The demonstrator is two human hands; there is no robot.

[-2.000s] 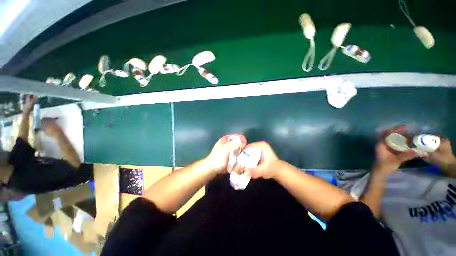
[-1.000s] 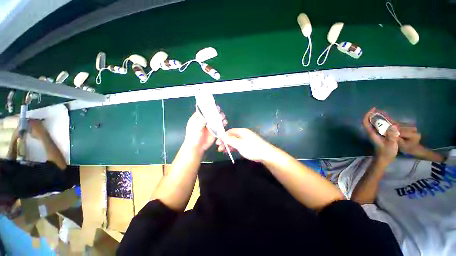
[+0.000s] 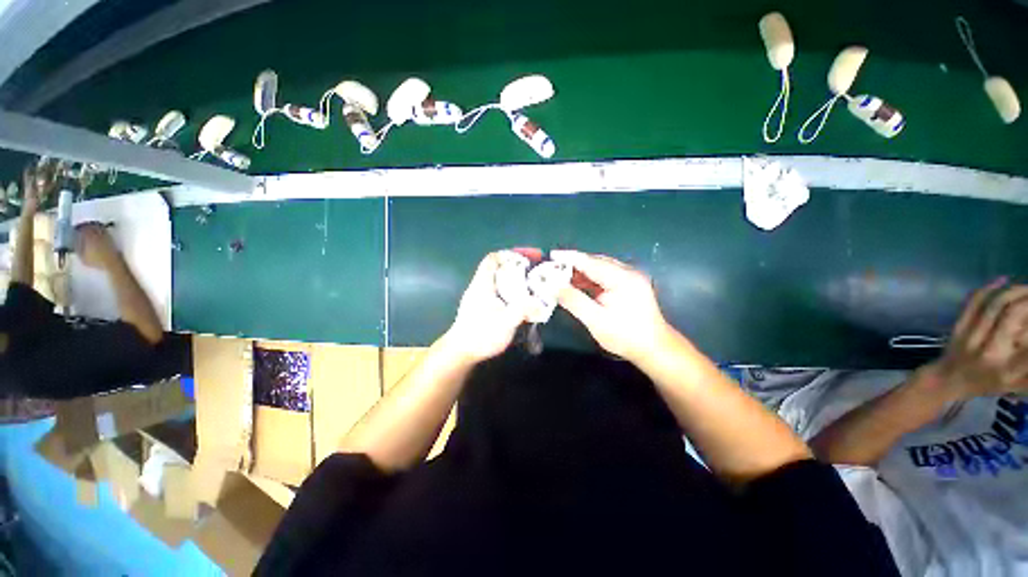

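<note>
My left hand (image 3: pixel 493 307) and my right hand (image 3: pixel 614 304) are close together above the near edge of the green bench. My left hand grips a small whitish casing (image 3: pixel 513 282). My right hand holds a whitish piece with a brown-red part, likely the cylindrical insert (image 3: pixel 586 284), against it. A small dark bit hangs below between the hands. The fingers hide most of both pieces, and the details are blurred.
A pale edge rail (image 3: pixel 665 176) divides the bench (image 3: pixel 451 259) from the green belt (image 3: pixel 631 79), which carries several cream casings with cords. A crumpled white cloth (image 3: pixel 774 194) lies at the rail. People work at left and right. Open cartons (image 3: pixel 338 394) stand below left.
The white, flat-looking item held up a second ago is no longer seen; my hands now hold small pieces together. The right-hand neighbour's hands moved towards the right edge. The view has shifted slightly.
</note>
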